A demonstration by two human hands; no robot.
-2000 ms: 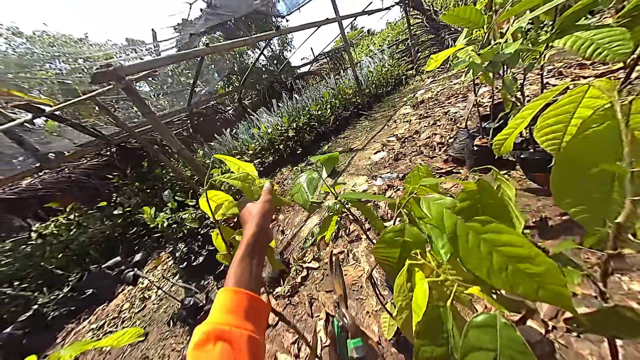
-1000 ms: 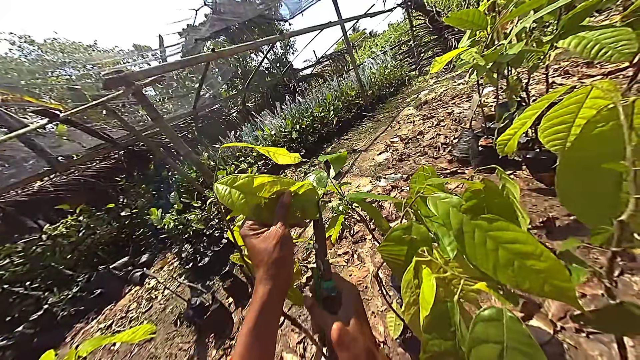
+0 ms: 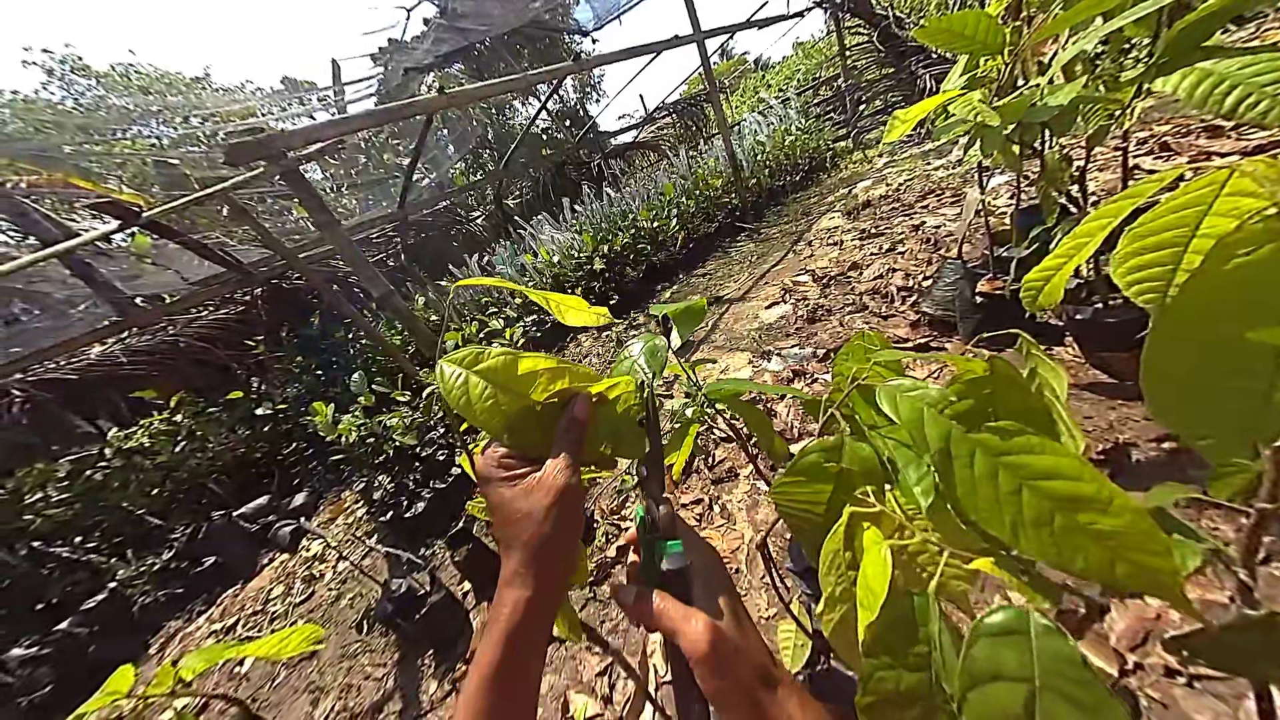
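My left hand [image 3: 535,500], at the centre, holds a broad yellow-green leaf [image 3: 525,395] of a seedling, with the thumb lying over it. Just right of it, my right hand [image 3: 695,600] is closed around a dark tool with green parts [image 3: 660,545], whose long dark blade or jaw [image 3: 652,450] points up beside the leaf's right edge. The tool's exact kind cannot be told. A narrower yellow leaf [image 3: 560,303] rises above the held one. Smaller green leaves [image 3: 682,318] stand just past the tool's tip.
Large-leaved seedlings [image 3: 1040,480] crowd the right, with black nursery bags [image 3: 1105,335] behind. A slanting wooden pole frame [image 3: 480,92] with netting crosses the upper left. A row of plants under clear plastic covers [image 3: 640,210] runs into the distance. Dry leaves [image 3: 850,260] litter the ground.
Two seconds ago my left hand was at the yellow leaves with an orange sleeve showing. My right hand has since come into view around the tool, now upright beside the held leaf.
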